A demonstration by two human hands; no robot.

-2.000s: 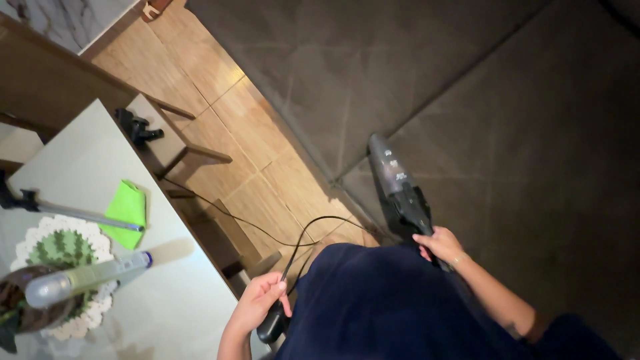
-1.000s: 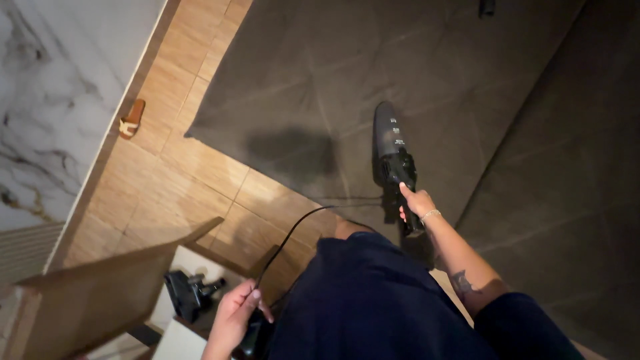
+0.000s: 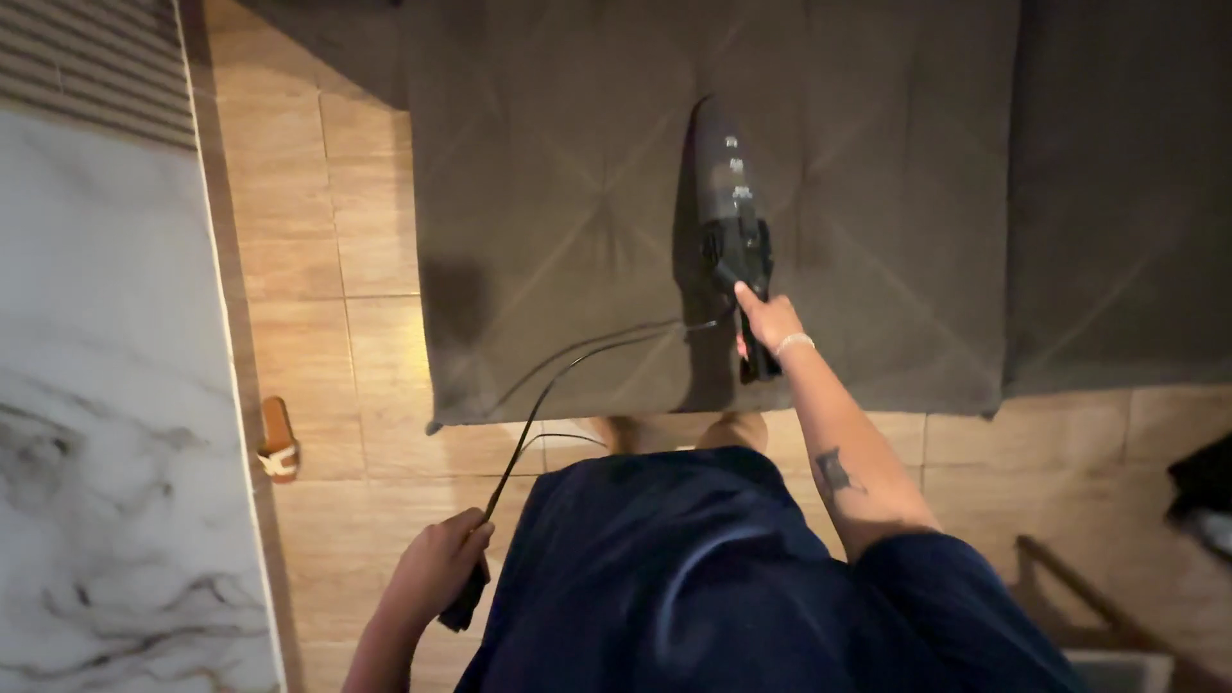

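My right hand (image 3: 768,320) grips the handle of a black handheld vacuum cleaner (image 3: 739,245), whose clear dark nozzle points away from me. The vacuum lies over the dark grey-brown upholstered seat (image 3: 577,221), its shadow just to its left. From near the handle a black cord (image 3: 553,380) curves over the seat's front edge to my left hand (image 3: 448,558). That hand is closed around the cord, with a black object (image 3: 465,599), perhaps bundled cord or an attachment, hanging below the fingers. What exactly it is cannot be made out.
Light wood-look floor tiles (image 3: 298,231) run along the seat's left side and front. A brown sandal (image 3: 279,438) lies beside the marble-patterned wall (image 3: 106,385). At the lower right stands part of a wooden furniture piece (image 3: 1078,582), and a dark object (image 3: 1203,491) sits at the right edge.
The view has turned and shifted strongly; the table and chair seen earlier are out of sight. Both hands keep their holds, on the vacuum and on the cord.
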